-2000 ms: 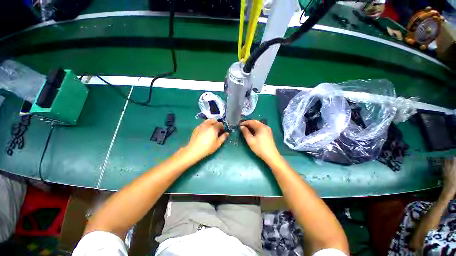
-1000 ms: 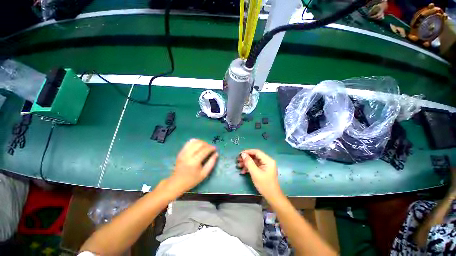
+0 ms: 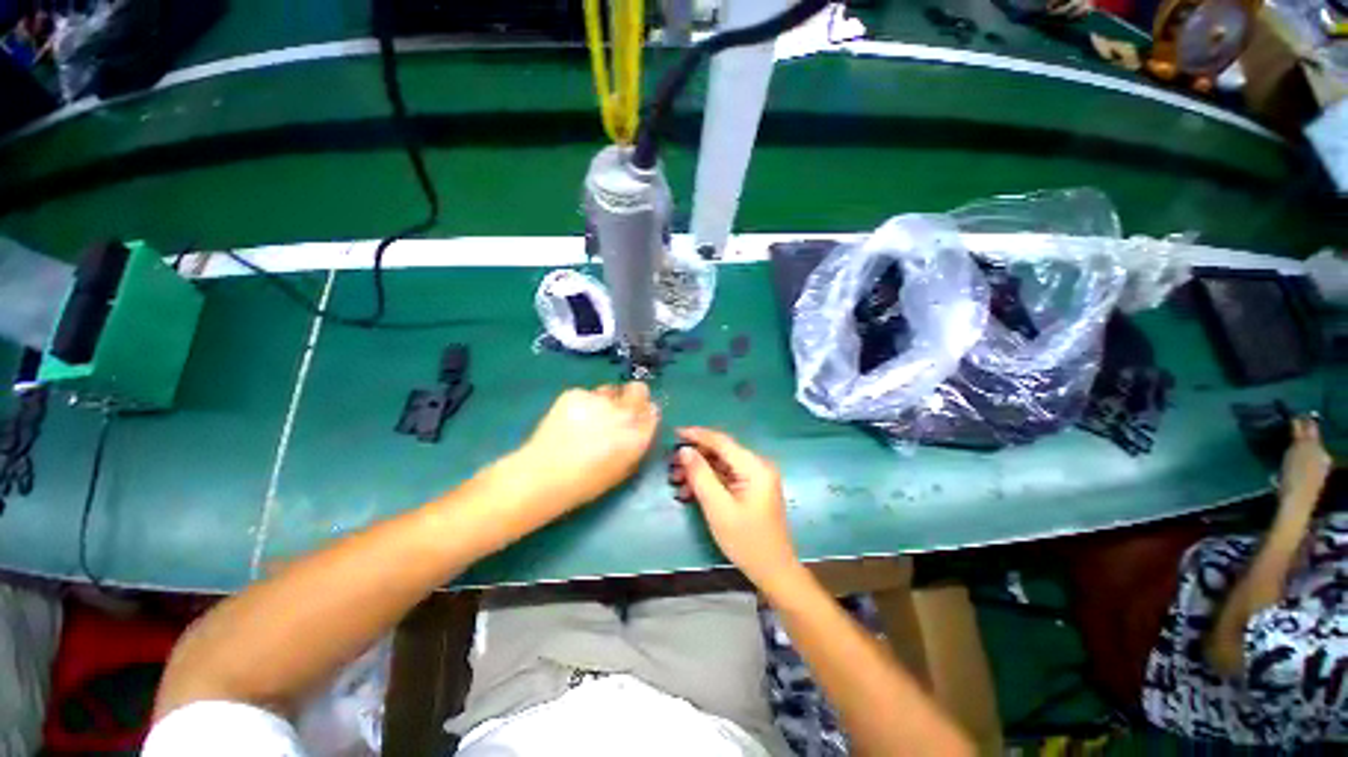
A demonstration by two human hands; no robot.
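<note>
The silver electric screwdriver [image 3: 630, 252] hangs tip down over the green bench [image 3: 355, 444]. My left hand [image 3: 591, 436] is just below its tip, fingertips together; whether they pinch something tiny cannot be told. My right hand [image 3: 727, 496] is nearer the bench edge and holds a small black part [image 3: 682, 470] between thumb and fingers. A small group of black housings [image 3: 435, 396] lies left of my left hand. Small black squares [image 3: 730, 355] lie right of the driver tip. Tiny screws lie partly hidden behind my left fingertips.
A white round container [image 3: 577, 311] and clear tub [image 3: 685, 289] flank the driver. A clear bag of black parts [image 3: 946, 326] lies to the right. A green box-like block [image 3: 126, 333] stands left. Another person's hand [image 3: 1304, 462] is at the far right. A white rail runs behind.
Since one second ago, my left hand has moved up to just below the driver tip. My right hand still holds the black part near the bench edge. The whole view has shifted slightly.
</note>
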